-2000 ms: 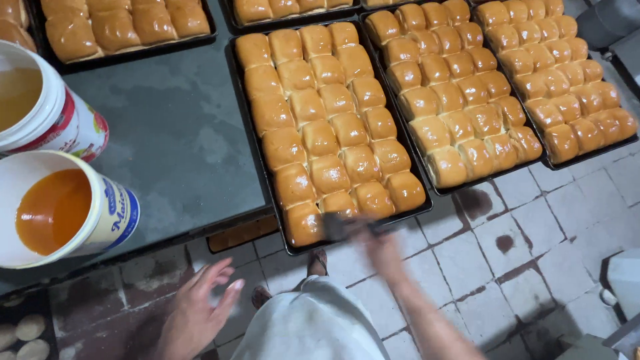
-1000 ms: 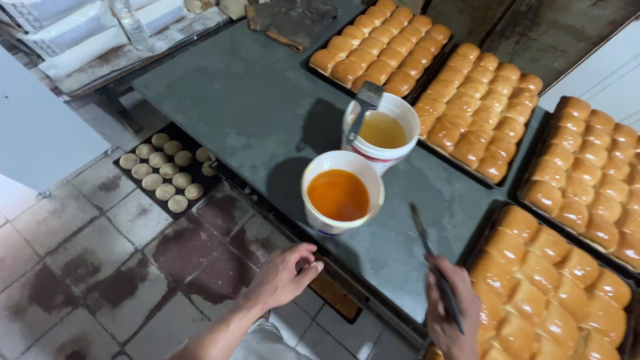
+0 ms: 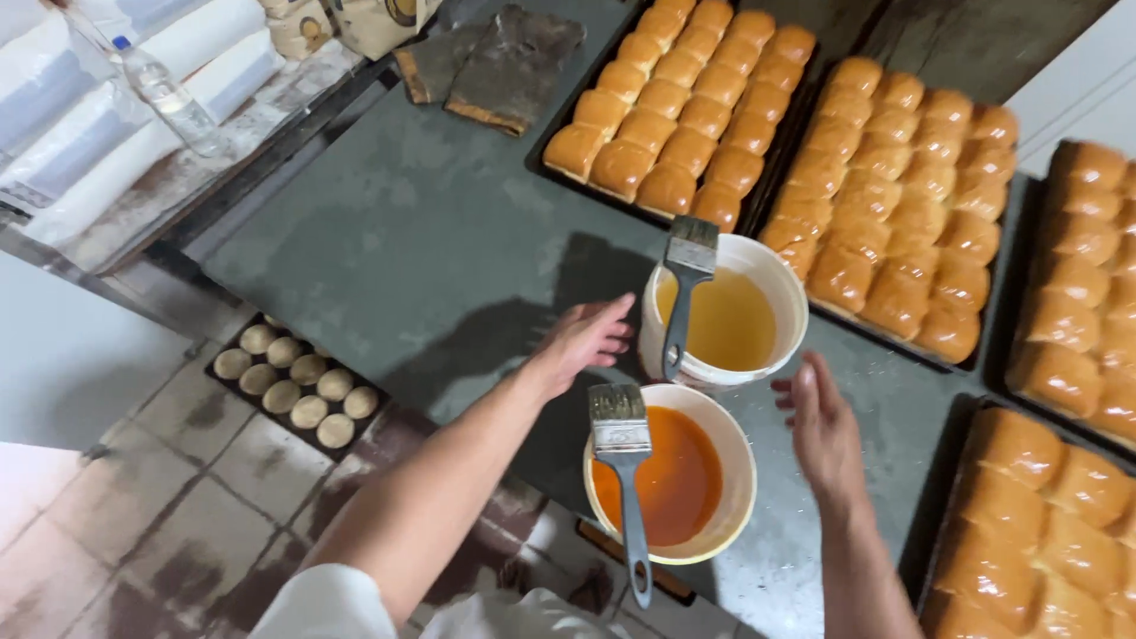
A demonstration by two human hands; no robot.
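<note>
My left hand, empty with its fingers apart, is beside the left side of a white bucket of yellowish liquid. A flat brush with a grey handle rests across that bucket's left rim. Close to the bucket's right side, my right hand is also empty, fingers spread. Nearer my body, a second white bucket holds orange liquid. Another flat brush lies over its left rim, its handle pointing toward me.
Trays of glossy buns line the table's far and right sides. Dark cloths lie at the back left. A tray of pale dough balls is low on the left, and a plastic bottle lies on a floury side table.
The brush that my right hand held one second ago now rests on the orange liquid's bucket, and that hand is empty. My left hand has moved up beside the yellowish liquid's bucket. The view swung left.
</note>
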